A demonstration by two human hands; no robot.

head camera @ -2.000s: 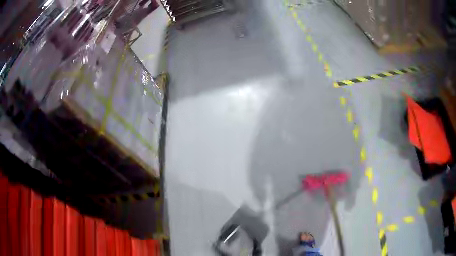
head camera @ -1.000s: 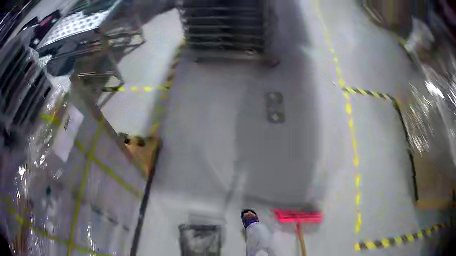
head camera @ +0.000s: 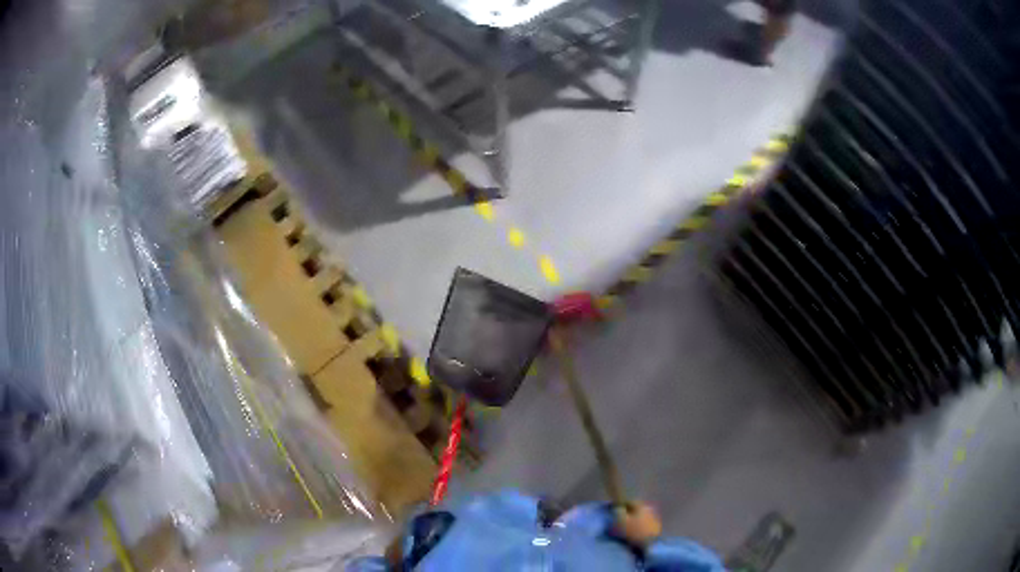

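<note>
The dark grey dustpan (head camera: 489, 335) is on the floor in the middle, its thin red handle running down to my left side. The broom's red-pink head (head camera: 576, 308) is at the dustpan's right edge. Its tan stick runs down to my right hand (head camera: 638, 523), which is closed around the stick at the bottom edge. My left hand is not clearly visible; the dustpan handle ends near my blue sleeve, beside a dark patch.
A plastic-wrapped load and wooden pallets (head camera: 285, 296) stand on the left. A ribbed dark stack (head camera: 895, 246) is on the right. A metal-legged table frame (head camera: 503, 101) stands ahead. Yellow-black tape (head camera: 682, 229) marks the floor. A person's leg (head camera: 774, 28) shows at the top.
The view has turned; the ribbed stack is now on the right. The broom head is now beside the dustpan instead of apart from it. My right hand and blue sleeves have come into view.
</note>
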